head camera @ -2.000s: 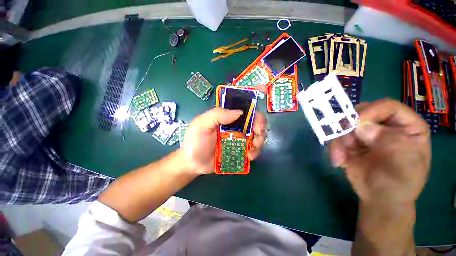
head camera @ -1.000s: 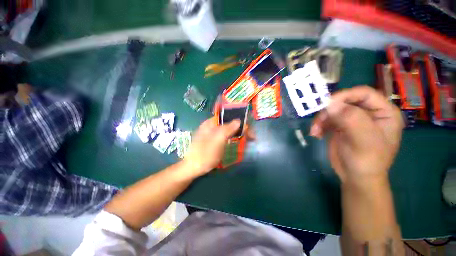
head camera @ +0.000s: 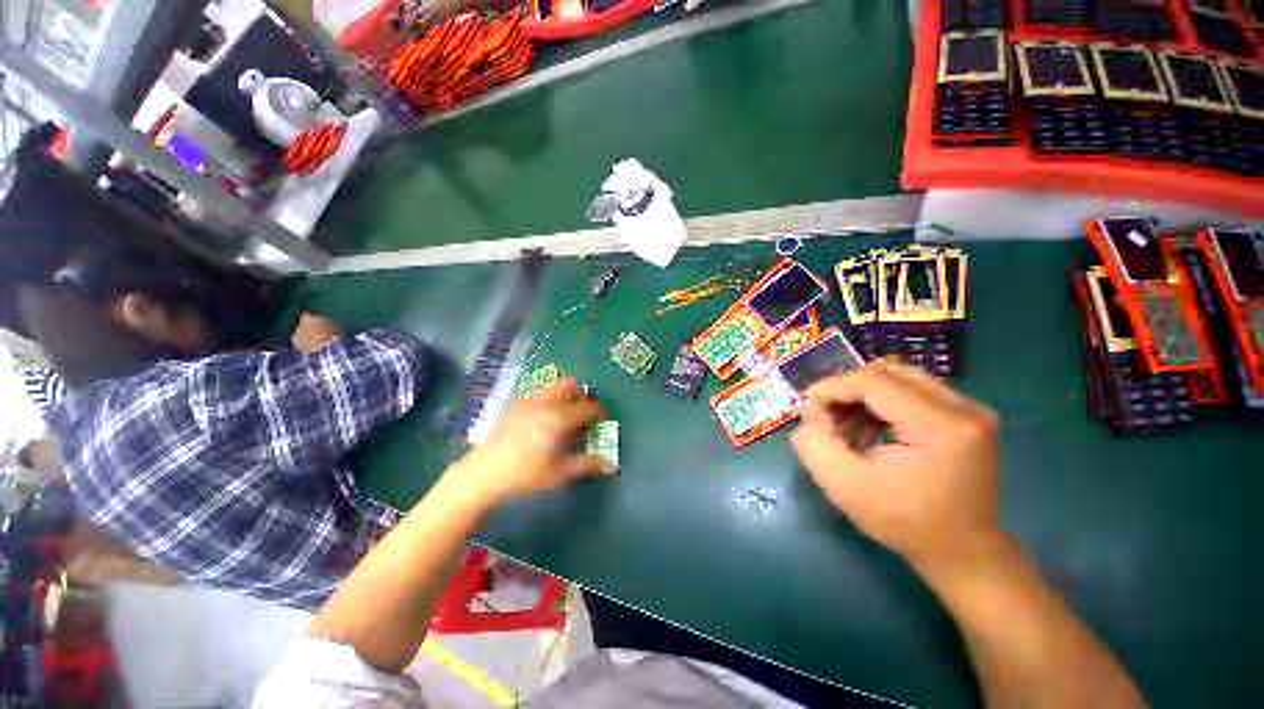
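My left hand (head camera: 543, 441) is over the pile of small green keypad boards (head camera: 603, 442), fingers apart. It hides most of the pile, and one board shows beside its fingertips. My right hand (head camera: 901, 450) is at the lower right of an open orange phone body (head camera: 758, 410), fingers curled together over the edge of its dark screen. Whether it holds something small is hidden. Another open phone body (head camera: 731, 341) lies tilted behind, partly over a further orange part. A small crumpled clear or whitish piece (head camera: 757, 499) lies in front of the phones.
Front covers (head camera: 908, 294), orange-handled tools (head camera: 697, 292), a single board (head camera: 634, 356) and a black battery (head camera: 683, 371) lie around. A white bottle (head camera: 646, 215) stands by the metal strip. Phones (head camera: 1153, 312) are heaped right, below a red tray (head camera: 922, 132). A person in a plaid sleeve (head camera: 298, 395) sits left.
The view has shifted up and left. The phone body from my left hand now lies by the others. My left hand has moved to the boards. The white cut-out sheet is gone from my right hand's fingertips.
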